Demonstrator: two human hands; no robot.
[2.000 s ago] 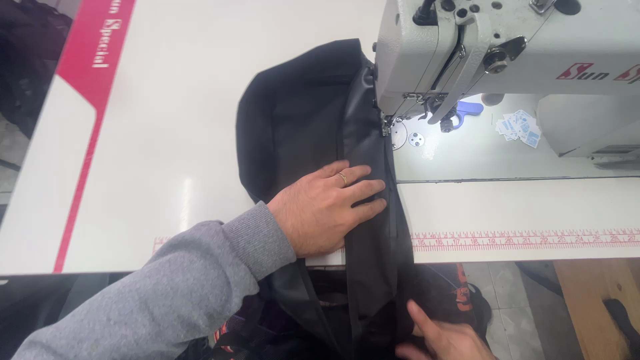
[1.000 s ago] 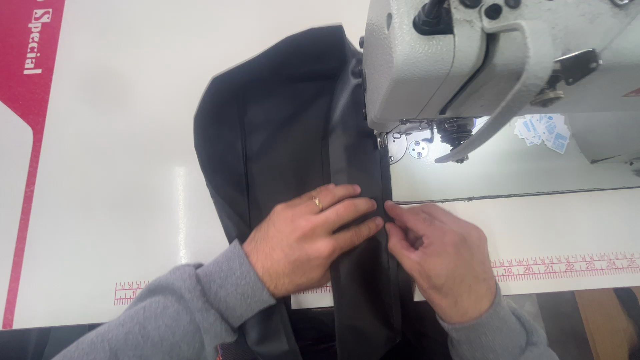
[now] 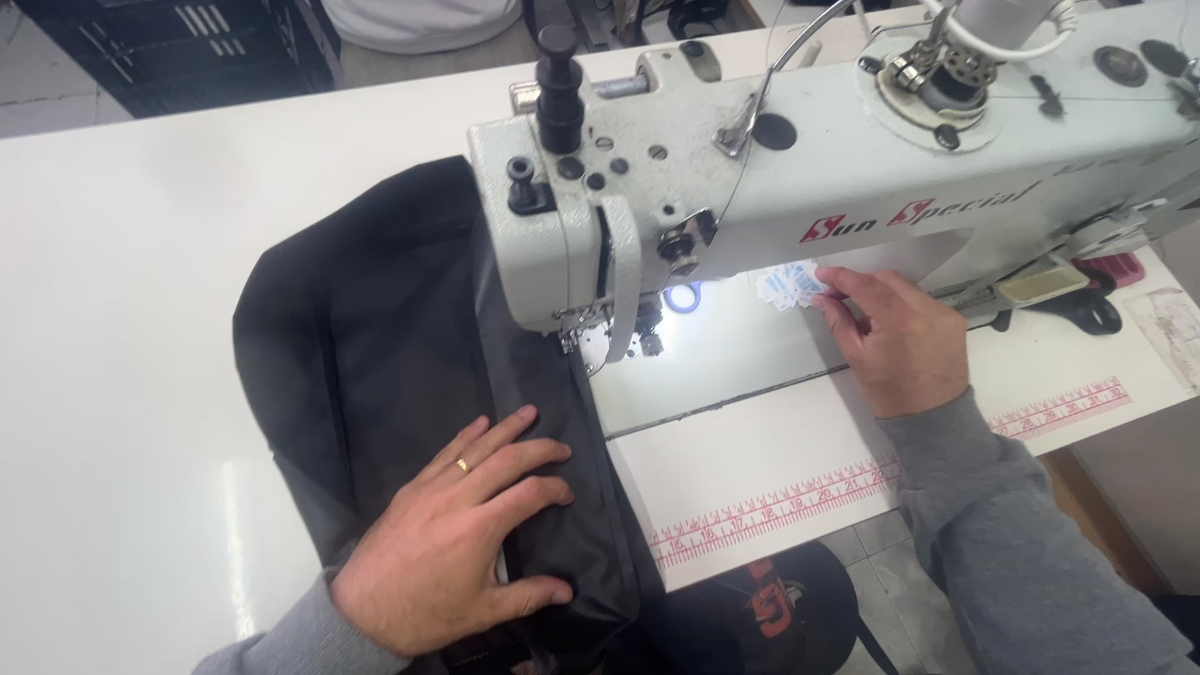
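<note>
A piece of black fabric lies over the table's front edge, its right border under the presser foot of a Sun Special sewing machine. My left hand rests flat on the fabric with its fingers spread. Under the machine arm, my right hand touches a small pile of white and blue labels with thumb and forefinger close together. Whether a label is between those fingers cannot be told. Left of the labels lies a blue ring-shaped handle, partly hidden by the machine.
A red printed ruler runs along the table's front edge. Dark scissor-like handles and a red tray lie at the right. Behind the table are a black crate and part of a person in a light garment.
My right hand has left the fabric's right border and moved right to the labels. My left hand stays on the fabric. The view has shifted markedly, showing more of the machine.
</note>
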